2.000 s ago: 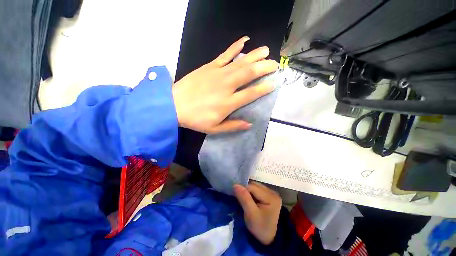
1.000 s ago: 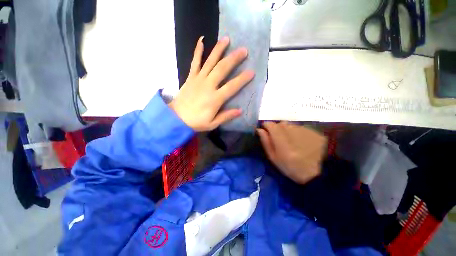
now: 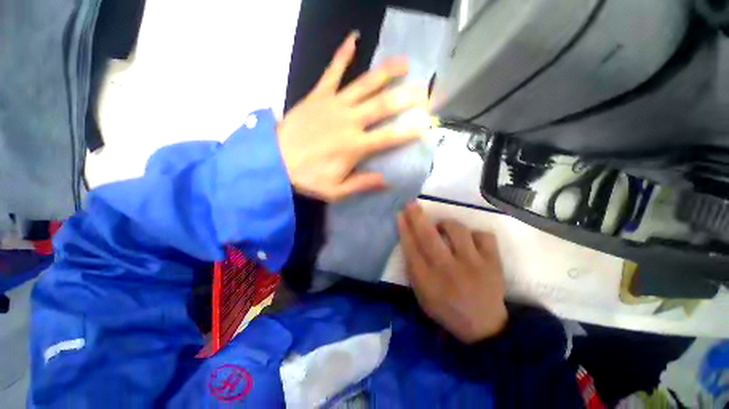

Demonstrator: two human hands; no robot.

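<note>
A pale grey piece (image 3: 360,240) lies on a black fabric panel (image 3: 320,48) on the machine table. My left hand (image 3: 348,128) lies flat on the grey piece with its fingers spread, fingertips close to the needle area under the sewing machine head (image 3: 559,72). My right hand (image 3: 452,268) rests at the piece's right edge near the table front, index fingertip touching that edge. Neither hand grips anything that I can see. The needle and presser foot are too blurred to tell apart.
Black-handled scissors (image 3: 570,200) lie behind the machine's lower frame. A dark block (image 3: 667,279) sits on a yellowish pad at the right. A grey fabric stack (image 3: 36,120) hangs at the left table edge. A red plastic basket (image 3: 240,299) is below the table edge. A printed ruler marks the table front.
The view has swung back up to the machine head. The grey piece has moved further up the table than two seconds ago. My right hand has moved from below the table edge onto the tabletop.
</note>
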